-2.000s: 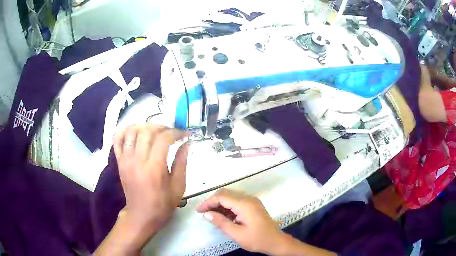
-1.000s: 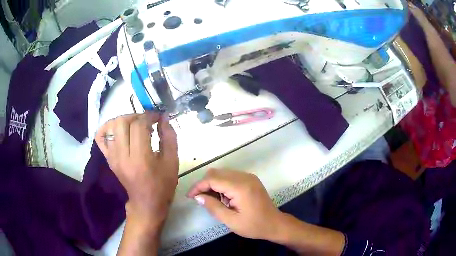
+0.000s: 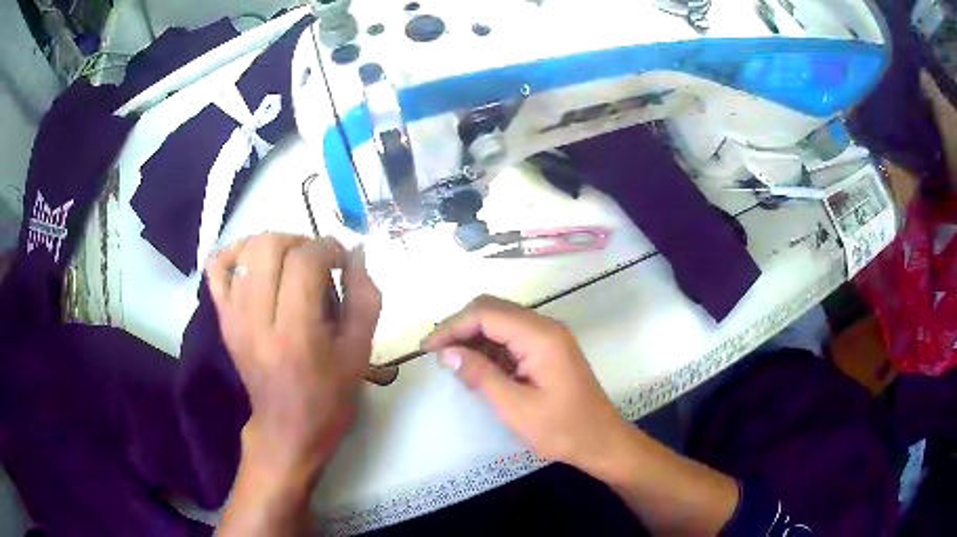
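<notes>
My left hand (image 3: 294, 336) is on the table just in front and left of the presser foot (image 3: 411, 218), palm down, fingers bent; whatever is under its fingers is hidden. My right hand (image 3: 525, 372) is to its right near the table's front, thumb and forefinger close together; I cannot tell whether they pinch a thread. The dark purple garment (image 3: 115, 420) lies at the left, with white lettering, and reaches my left hand. The white and blue sewing machine (image 3: 609, 79) stands over the table.
Pink-handled snips (image 3: 561, 241) lie right of the needle. A purple strip (image 3: 672, 220) lies under the machine arm. A purple piece with a white bow (image 3: 189, 189) is at the upper left. A printed label (image 3: 863, 218) is at the right edge. A person in red (image 3: 923, 283) is beyond.
The camera view has shifted. My left hand has moved slightly back from the presser foot. My right hand has moved up, nearer the table slot.
</notes>
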